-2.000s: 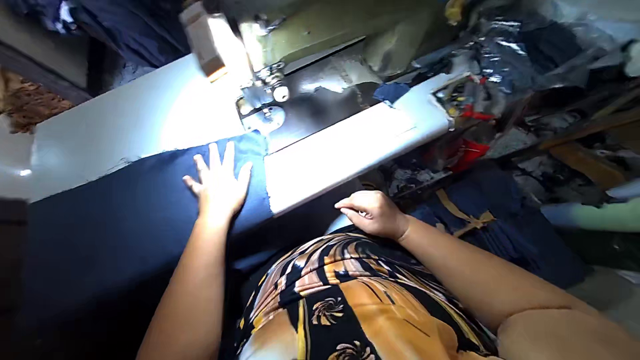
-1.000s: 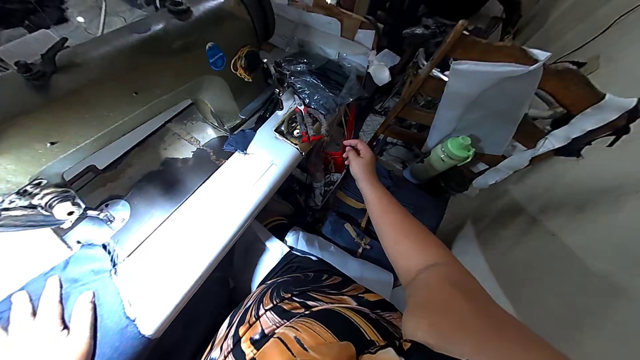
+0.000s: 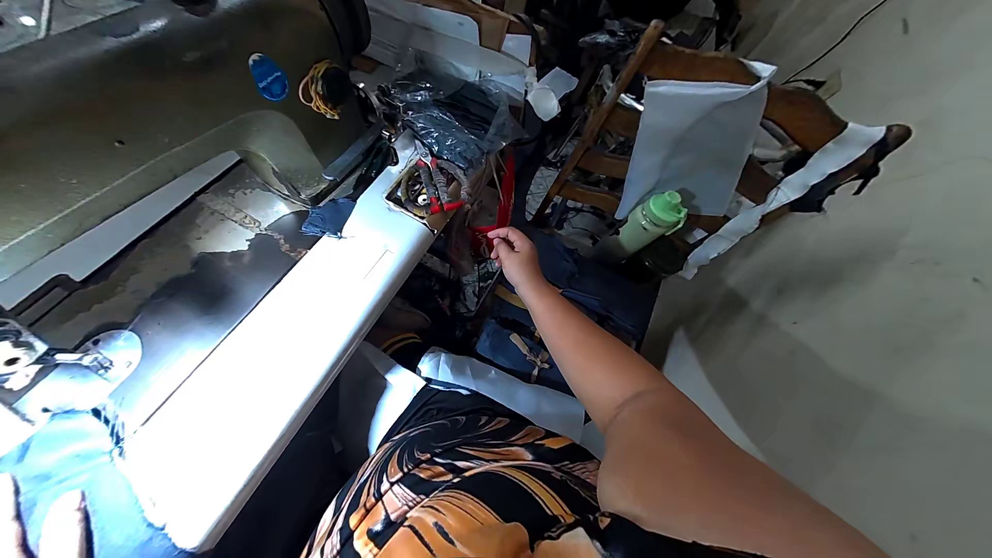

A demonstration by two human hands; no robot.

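At the bottom left edge, fingers of my left hand [image 3: 54, 523] lie spread on blue fabric [image 3: 74, 465], beside the presser foot of a sewing machine [image 3: 178, 85]. The rest of that hand is out of frame. My right hand [image 3: 513, 252] is raised past the right end of the white sewing table [image 3: 287, 333], its thumb and forefinger close together near a red strip [image 3: 505, 198]. Whether something thin is between them cannot be made out. Snips with red handles [image 3: 435, 186] lie in a recess at the table's end, left of my right hand.
Dark items in clear plastic [image 3: 449, 116] lie behind the recess. A wooden chair [image 3: 612, 124] with white cloth [image 3: 682, 139] stands at the right, a green bottle [image 3: 655, 221] by it. Folded dark blue fabric [image 3: 597, 283] lies below the bottle. A wall [image 3: 876, 310] rises at far right.
The view has swung to the right. My right hand has gone from near my lap to beyond the table's right end. My left hand remains on the blue fabric.
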